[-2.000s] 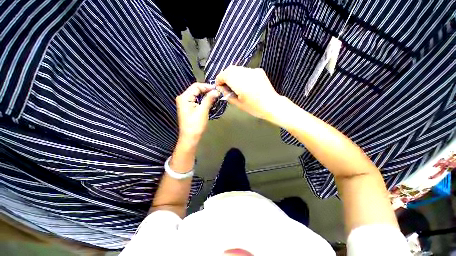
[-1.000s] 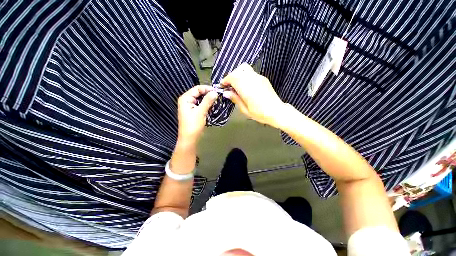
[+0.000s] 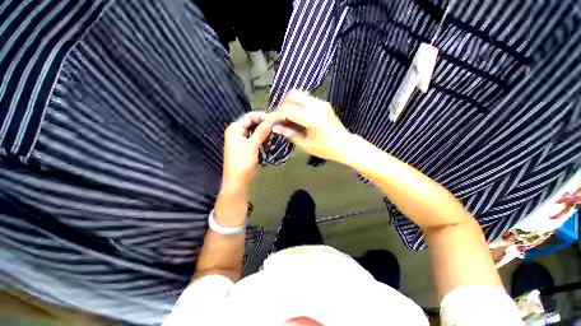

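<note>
A navy-and-white striped sleeve (image 3: 307, 48) hangs down between the other garments, its cuff (image 3: 277, 151) at my fingers. My left hand (image 3: 242, 145), with a pale bracelet on the wrist, pinches the cuff edge from the left. My right hand (image 3: 313, 124) pinches it from the right, the fingertips of both hands meeting. The fingers hide what lies between them. A white hang tag (image 3: 414, 81) hangs on a string on the striped garment (image 3: 471, 134) at the right.
Striped garments (image 3: 127, 146) hang in bulk on the left. A black garment (image 3: 248, 22) hangs at the top. A blue plastic stool (image 3: 564, 239) and floral cloth (image 3: 532, 239) are at the right edge. My dark-clad foot (image 3: 299, 213) stands on the grey-green floor (image 3: 344, 191).
My hands stay at the cuff, with small shifts of the fingers; the right hand's grip has turned slightly. The cuff and the hang tag have swung a little. A small dark shape now shows beyond my right hand.
</note>
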